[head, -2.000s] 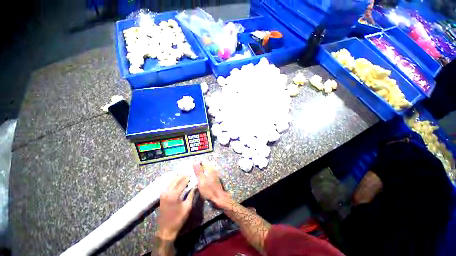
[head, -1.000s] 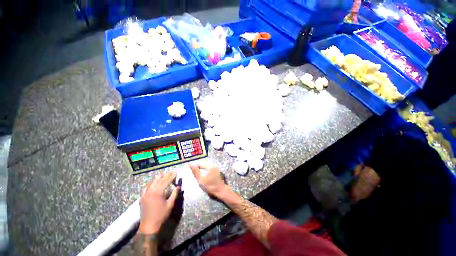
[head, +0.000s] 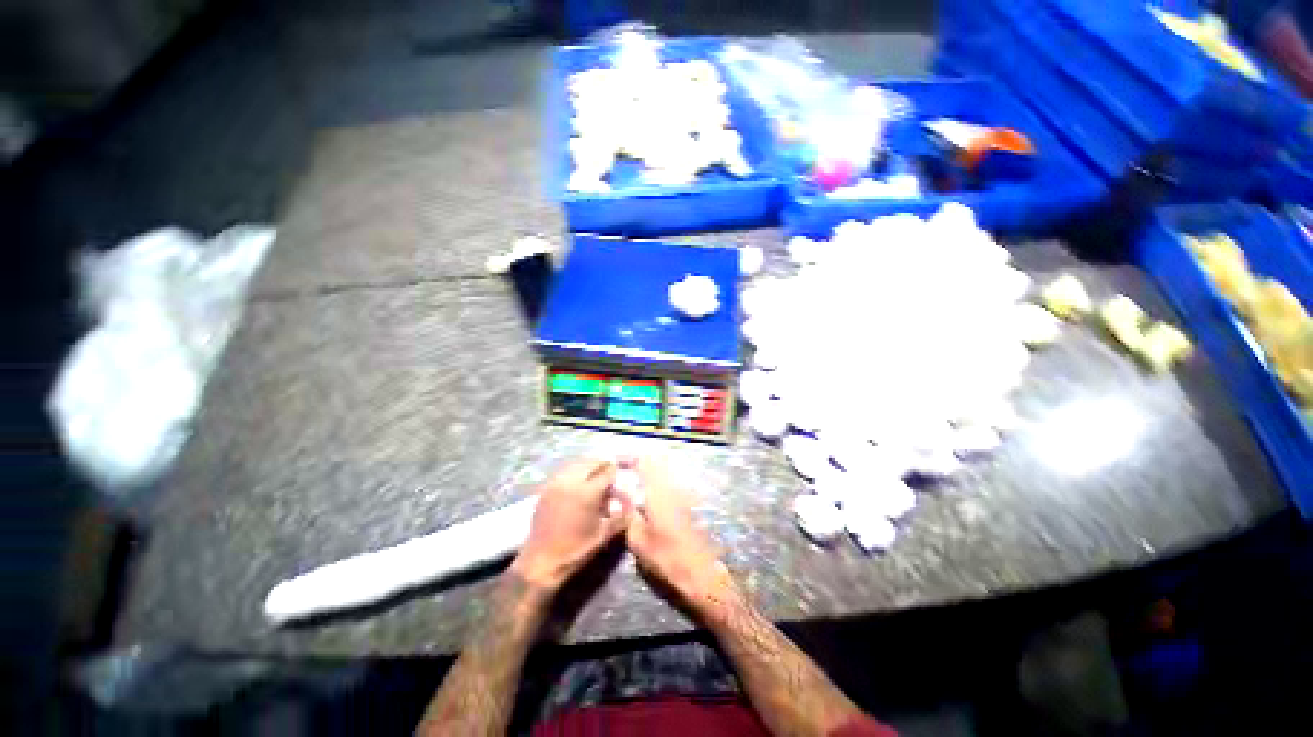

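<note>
A long white clay log lies on the tabletop, its right end reaching my left hand. My left hand is closed around the log's right end. My right hand touches it, with its fingers on a bit of white clay between both hands; the clay is mostly hidden. The digital scale stands just beyond my hands with lit green displays. One white clay piece sits on its blue plate. A large portion pile lies right of the scale.
A smartphone and a small pale lump lie left of the scale. Behind are a blue tray of cream-white pieces and a second blue bin. Yellowish pieces lie right. Clear bags are beyond the left edge.
The view has swung left, so the scale and pile appear further right and the log's left end shows. My hands have come together at the log's right end.
</note>
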